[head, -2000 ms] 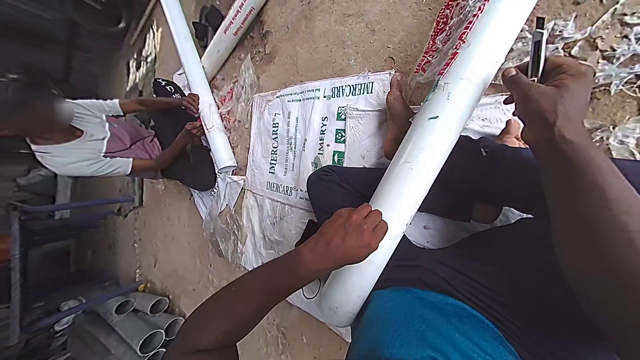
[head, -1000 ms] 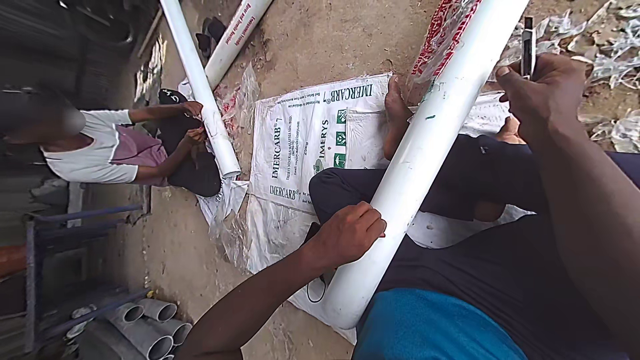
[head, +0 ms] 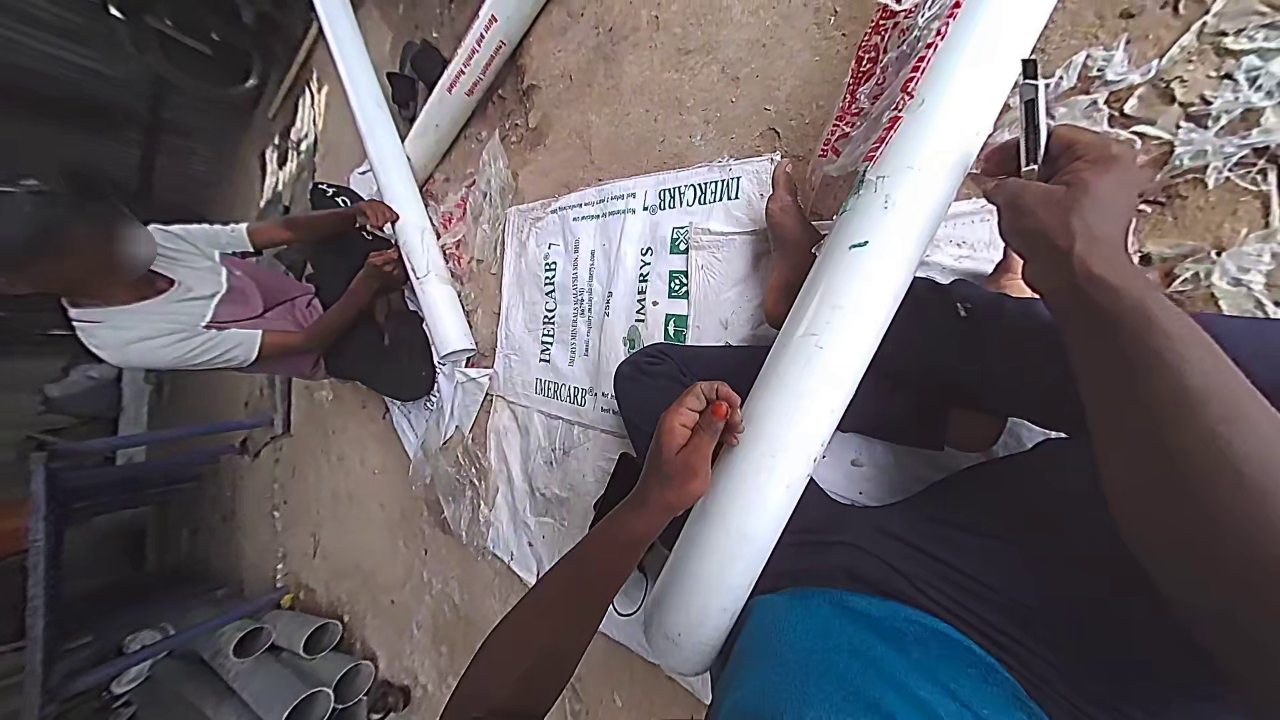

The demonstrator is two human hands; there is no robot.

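Note:
A long white plastic pipe (head: 830,330) lies slantwise across my lap, with small green marks on its upper part. My left hand (head: 695,440) is at the pipe's left side, fingers curled, a red spot on the thumb; whether it presses on the pipe is hard to tell. To the right of the pipe, my right hand (head: 1070,195) grips a slim black-and-silver tool (head: 1031,118), perhaps a utility knife, pointing up. Clear plastic wrap with red print (head: 880,75) hangs beside the pipe's upper part.
Printed white woven sacks (head: 600,300) lie under my legs. At the left a seated person (head: 260,290) holds another white pipe (head: 400,190), with a printed pipe (head: 470,85) behind. Grey pipes (head: 305,635) and a blue metal frame (head: 150,435) are lower left. Plastic scraps (head: 1215,130) litter the right.
My left hand lay on the pipe with its back showing; now it has turned, with the thumb showing. My right hand still holds the slim tool.

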